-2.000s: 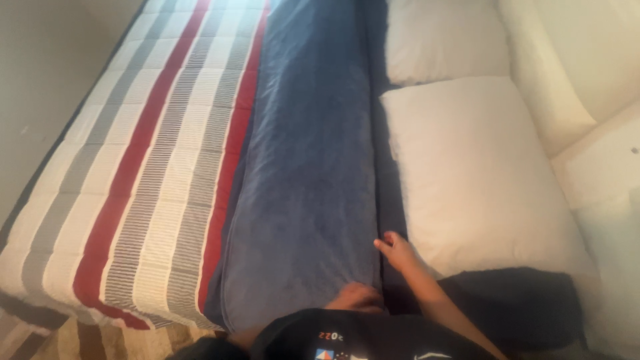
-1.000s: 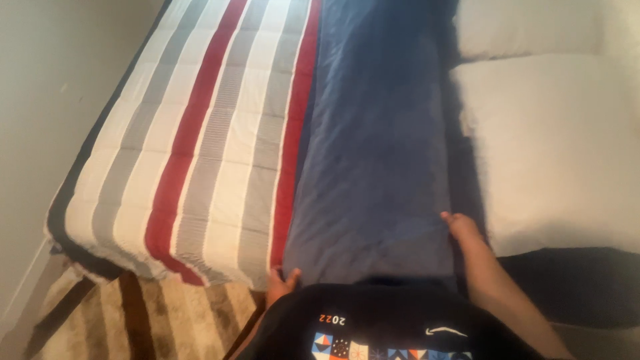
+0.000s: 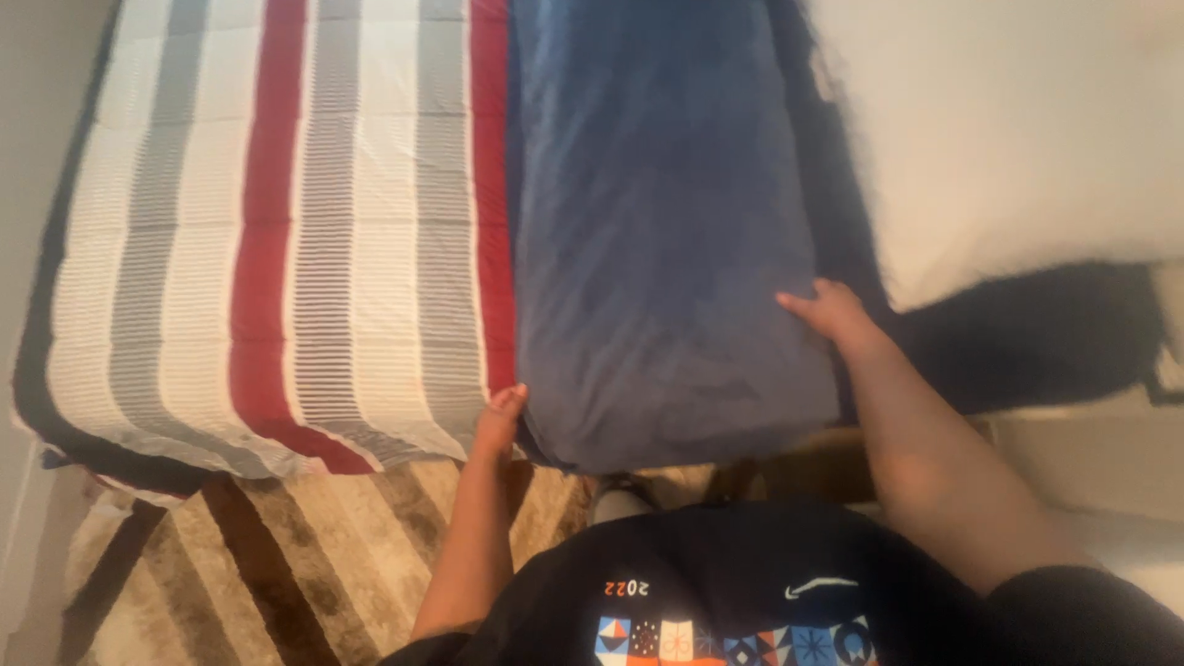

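Observation:
A folded blue blanket [image 3: 666, 231] lies lengthwise on the bed, between a striped white, grey and red quilt [image 3: 384, 231] and a pale pillow [image 3: 1008, 139]. My left hand [image 3: 502, 416] is at the blanket's near left corner, where it meets the quilt's red edge stripe, with its fingers closed on the fabric there; which layer is between them cannot be told. My right hand [image 3: 828, 305] rests on the blanket's right edge near the pillow, thumb and fingers spread apart.
Dark blue bedding [image 3: 1036, 342] shows beside and below the pillow. A brown and beige striped rug [image 3: 268, 564] covers the floor at the near side of the bed. A plain wall [image 3: 37, 102] stands at the far left.
The view has moved closer. Two seconds ago my left hand was low over the blanket's near end; it is now at its left corner. My right hand has moved onto the blanket's right edge.

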